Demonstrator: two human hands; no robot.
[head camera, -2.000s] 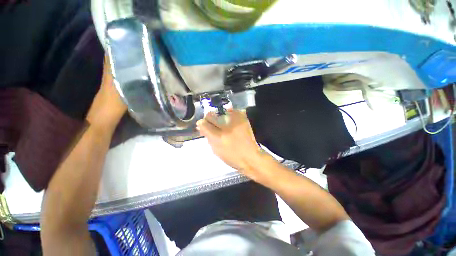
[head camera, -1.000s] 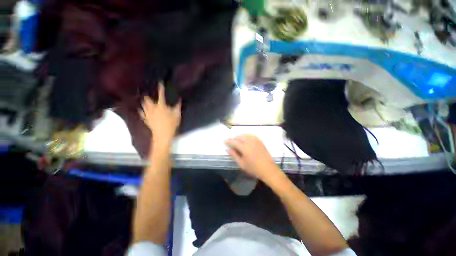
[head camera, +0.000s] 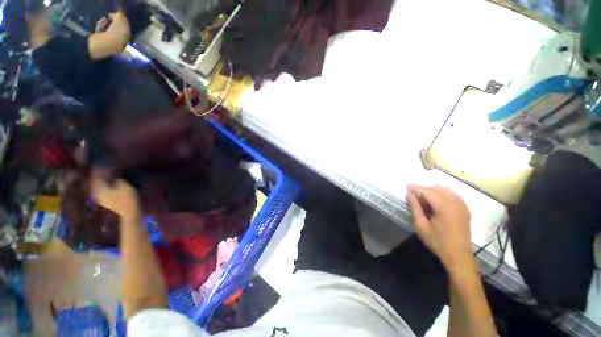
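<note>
The maroon garment piece (head camera: 158, 141), with black cloth, lies blurred over the blue crate at the left. My left hand (head camera: 117, 196) is at its near left side, blurred; whether the fingers grip the cloth cannot be told. My right hand (head camera: 443, 220) rests at the table's front edge, loosely curled and empty, with a gap between thumb and fingers. The sewing machine (head camera: 540, 99) is cut off at the right, with its pale bed plate (head camera: 484, 148) on the table. The black cloth piece (head camera: 557, 217) with loose threads lies right of my right hand.
The white table (head camera: 369, 112) has a measuring strip along its front edge. More maroon cloth (head camera: 296, 39) lies at its back left. The blue crate (head camera: 263, 217) holds red and pink cloth. Another person's hand (head camera: 112, 34) shows at the upper left. A cardboard box (head camera: 72, 283) stands at the lower left.
The view has swung left. My left hand and the maroon cloth have moved off the table to above the crate. My right hand is still at the table edge, with its fingers curled.
</note>
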